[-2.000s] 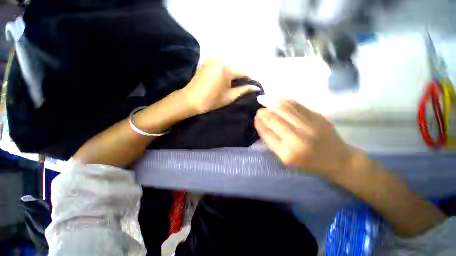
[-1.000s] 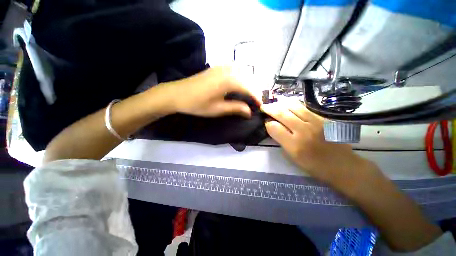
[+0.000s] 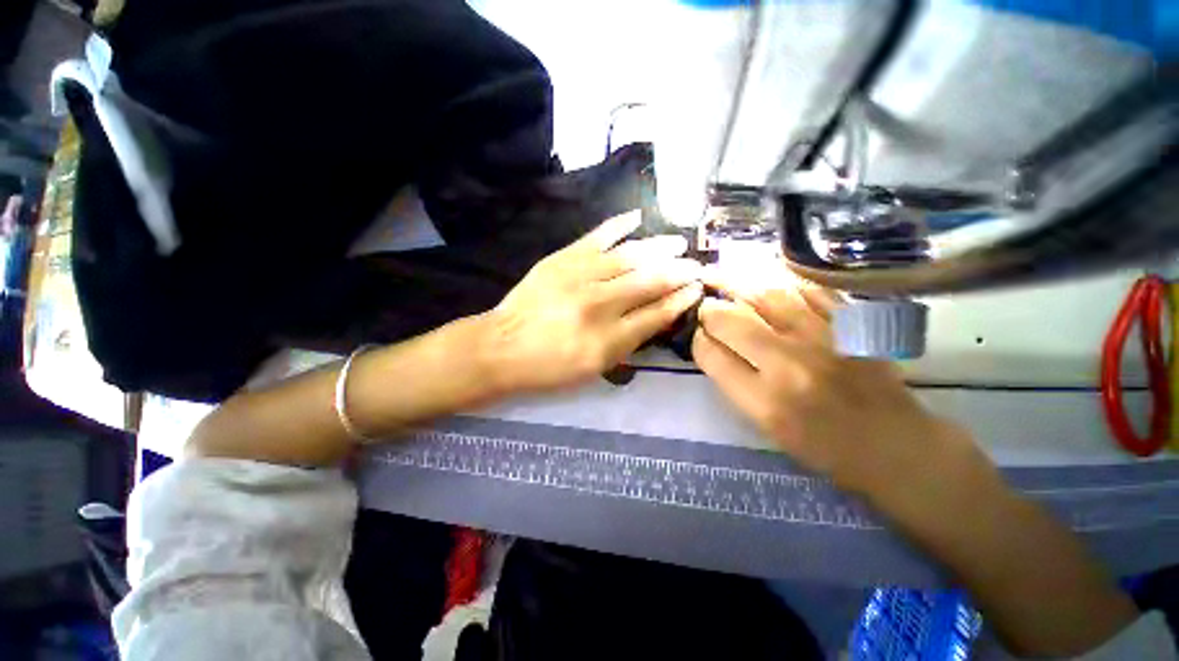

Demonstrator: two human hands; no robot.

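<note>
Black cloth [image 3: 310, 129] lies bunched at the left of the sewing machine [image 3: 1009, 116], and a narrow part of it runs under my hands to the needle area. My left hand [image 3: 588, 310] lies flat on this part, fingers spread toward the presser foot [image 3: 705, 239]. My right hand [image 3: 789, 362] has its fingertips on the cloth's end, just right of my left fingertips and close below the presser foot. The cloth edge between the fingertips is mostly hidden. The needle is too small to make out.
Scissors with red and yellow handles [image 3: 1138, 368] lie at the right. A grey ribbed knob [image 3: 882, 328] sits right of my right fingers. A grey ruler strip [image 3: 608, 478] runs along the table front. A blue mesh basket [image 3: 915, 622] is below the table.
The machine head now fills the upper right of the view. Both hands have moved with the cloth to the presser foot. My left hand has gone from pinching the cloth to lying flat on it.
</note>
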